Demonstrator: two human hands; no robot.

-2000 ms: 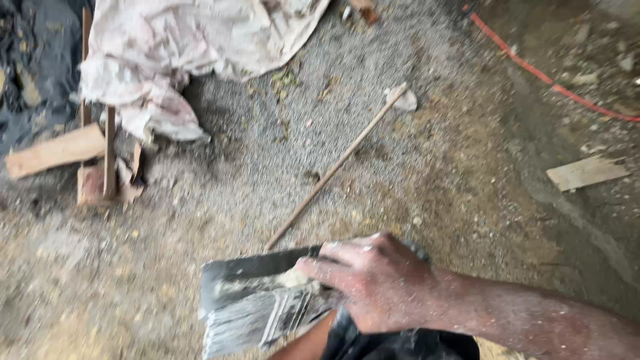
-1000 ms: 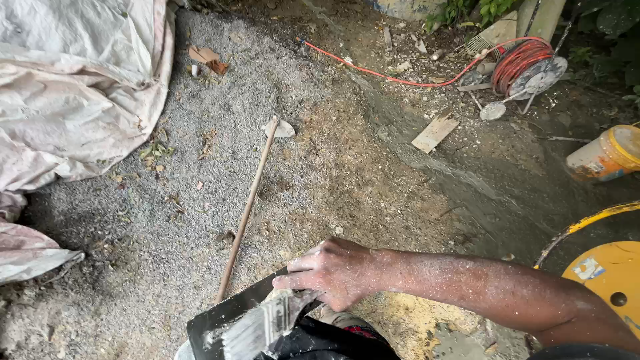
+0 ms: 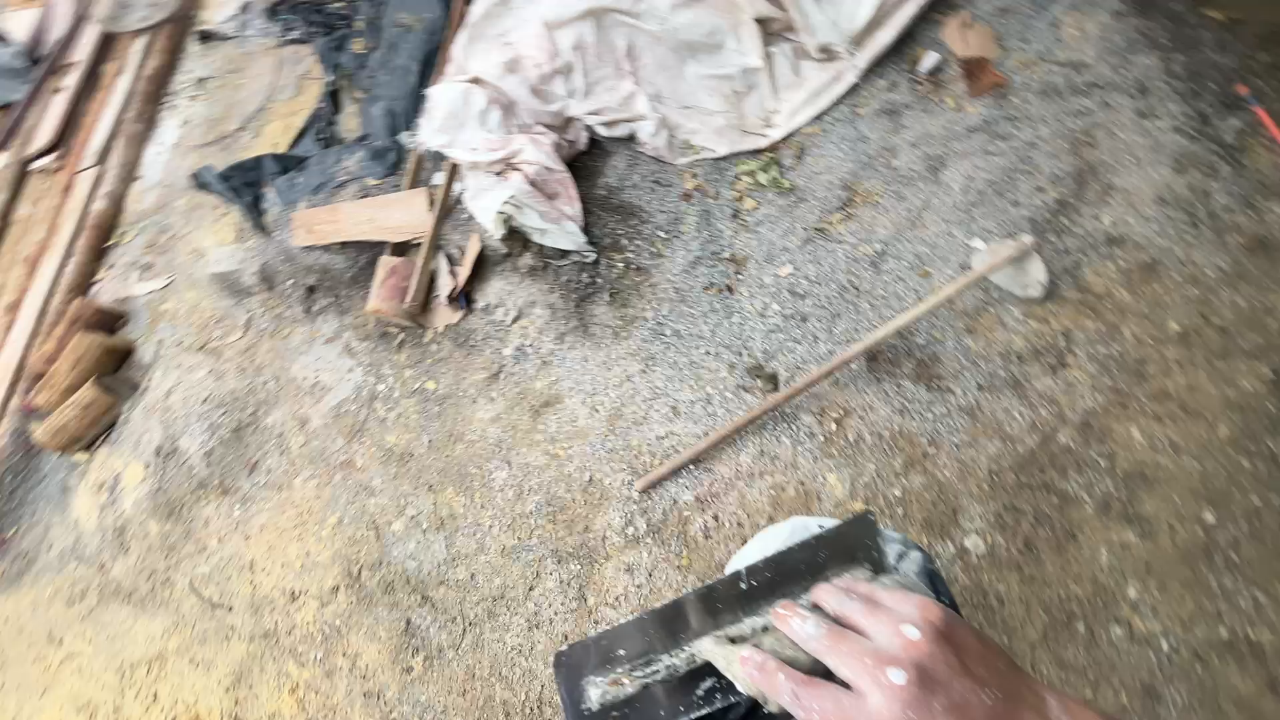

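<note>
My right hand (image 3: 890, 650), spotted with white plaster, comes in from the bottom right. Its fingers are wrapped over the crusted handle of a rectangular plastering trowel (image 3: 680, 625), whose dark blade carries smears of pale material. Behind the blade's upper edge a pale rounded thing (image 3: 780, 542) and dark cloth show in part; I cannot tell what the pale thing is. Beyond the trowel a thin wooden stick (image 3: 830, 370) lies slantwise on the gritty ground, its far end over a flat pale piece (image 3: 1020, 275). My left hand is out of sight.
A stained white sheet (image 3: 660, 70) lies crumpled at the top, with wood offcuts (image 3: 360, 218) and dark plastic sheeting (image 3: 350, 165) beside it. Long boards (image 3: 75, 200) and short wood blocks (image 3: 80, 410) are at the left. An orange hose end (image 3: 1258, 110) shows at the right edge.
The view has swung left since one second ago; the hose reel and the bucket are out of frame. My right hand still holds the trowel, now turned with its blade slanting up to the right.
</note>
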